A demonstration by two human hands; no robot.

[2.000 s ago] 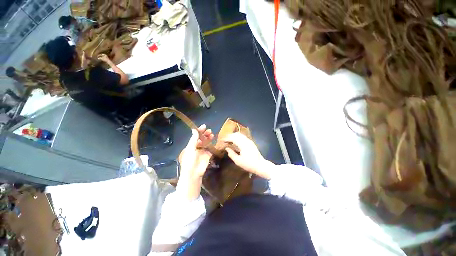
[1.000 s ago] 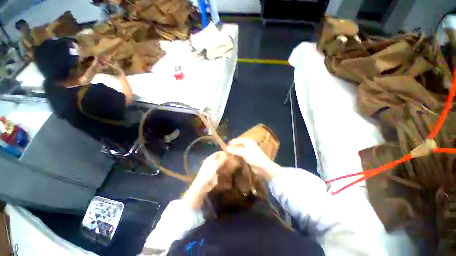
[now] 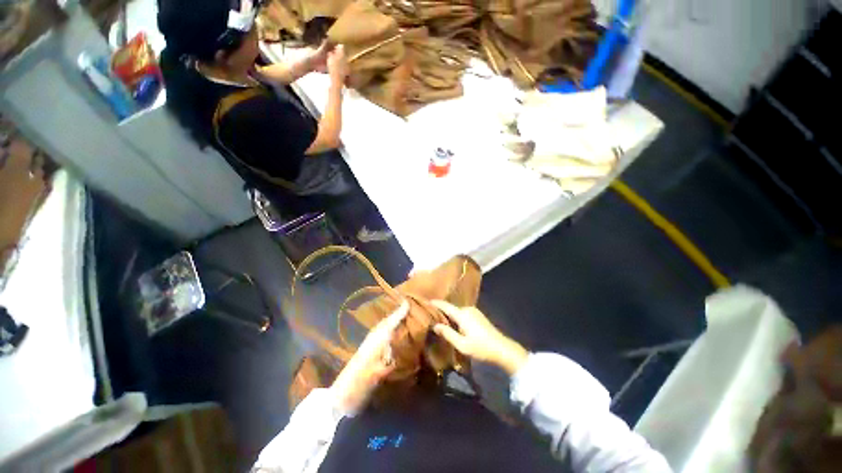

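A brown tote bag [image 3: 452,282] is held in front of my dark apron, its soft body bunched up. Its long straps [image 3: 346,254] loop out to the left, over the floor. My left hand [image 3: 374,351] grips the bag near the strap base from the left. My right hand [image 3: 475,334] pinches the bag's bunched brown material from the right, close to my left hand. The lower part of the bag is partly hidden by my hands, and fine detail at the fingertips is blurred.
A person in black [image 3: 268,129] sits at a white-covered table [image 3: 397,185] with heaped brown bags [image 3: 415,65] and pale cloth [image 3: 563,139]. A stool [image 3: 171,291] stands at left. White-covered tables are at left and lower right [image 3: 720,369]. A yellow line [image 3: 674,236] crosses the floor.
My view has turned right, so the person's table is now central and the right table is at the lower corner. The orange-red cord has left view. Both hands still hold the bag.
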